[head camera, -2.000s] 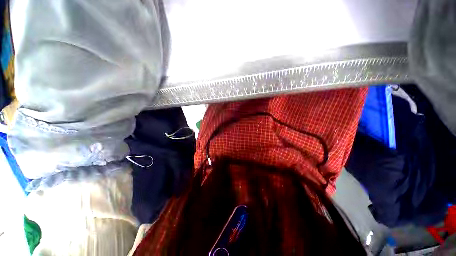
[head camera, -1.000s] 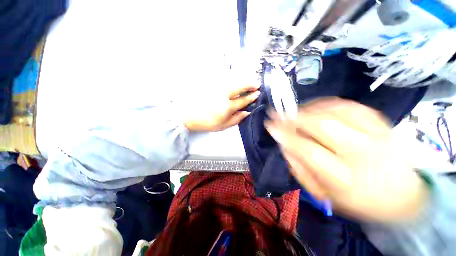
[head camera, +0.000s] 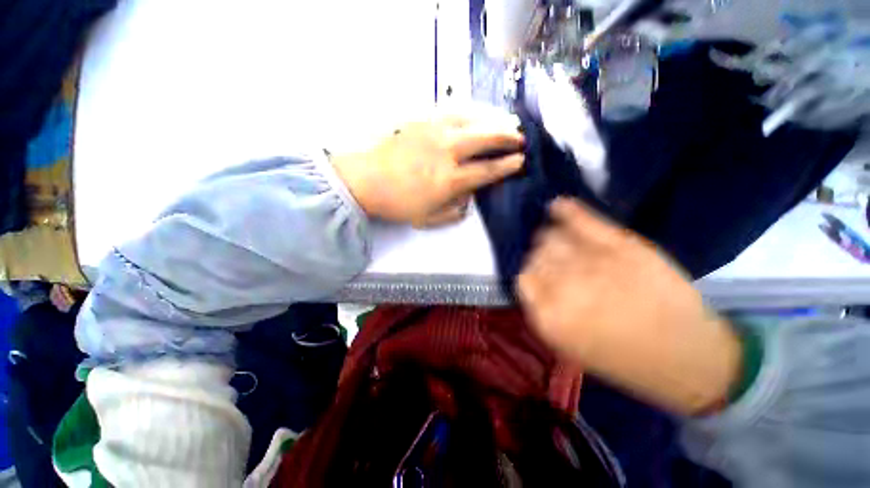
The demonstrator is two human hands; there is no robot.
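Note:
A dark navy garment piece lies on the machine bed and the table to its right. A strip of pale cloth lies on it, running down from the presser foot. My left hand lies flat, its fingertips on the left edge of the navy cloth just below the foot. My right hand is blurred, its fingers curled on the navy cloth nearer the table's front edge. What its fingertips grip is hidden.
The white table has a ruler strip on its front edge. A grey-clear block stands right of the needle. White strips lie upper right, small pink-blue items at the right edge. Navy pieces hang below the table.
Both hands were partly or fully unseen two seconds ago. Since one second ago, my right hand has moved lower onto the navy cloth, and my left hand lies flatter by the foot.

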